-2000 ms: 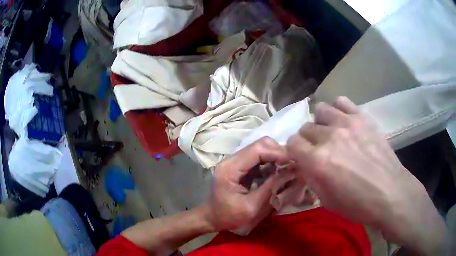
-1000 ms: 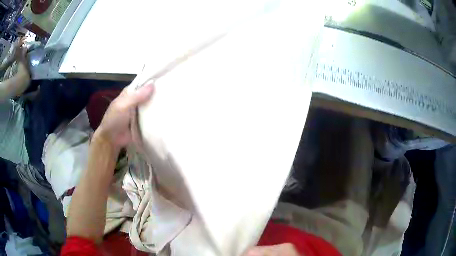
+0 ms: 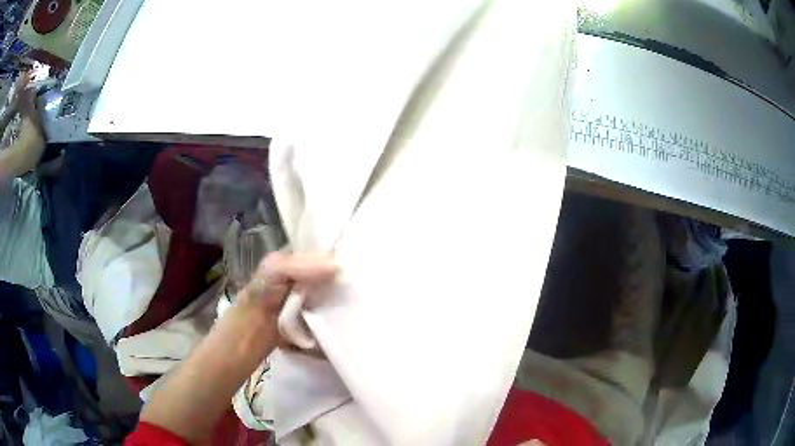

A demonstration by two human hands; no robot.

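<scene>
A large cream fabric panel (image 3: 436, 261) hangs over the front edge of the white sewing table (image 3: 192, 70) and down toward my lap. A long fold runs along it. My left hand (image 3: 292, 283) is closed on the panel's left edge, below the table edge, with the cloth bunched at the fingers. Of my right hand (image 3: 532, 443) only a small sliver of skin shows at the bottom edge; its fingers and what they hold are hidden.
Ruler markings (image 3: 680, 157) run along the table's right part, beside a pale machine body (image 3: 697, 35). Crumpled cream pieces (image 3: 126, 261) lie in a red container (image 3: 179, 196) at left. Another person's arm (image 3: 22, 144) and a device with a red disc (image 3: 52, 16) are at far left.
My left hand has moved right and down along the panel, gathering its edge. The panel now shows a deeper fold. My right hand has sunk almost out of the picture.
</scene>
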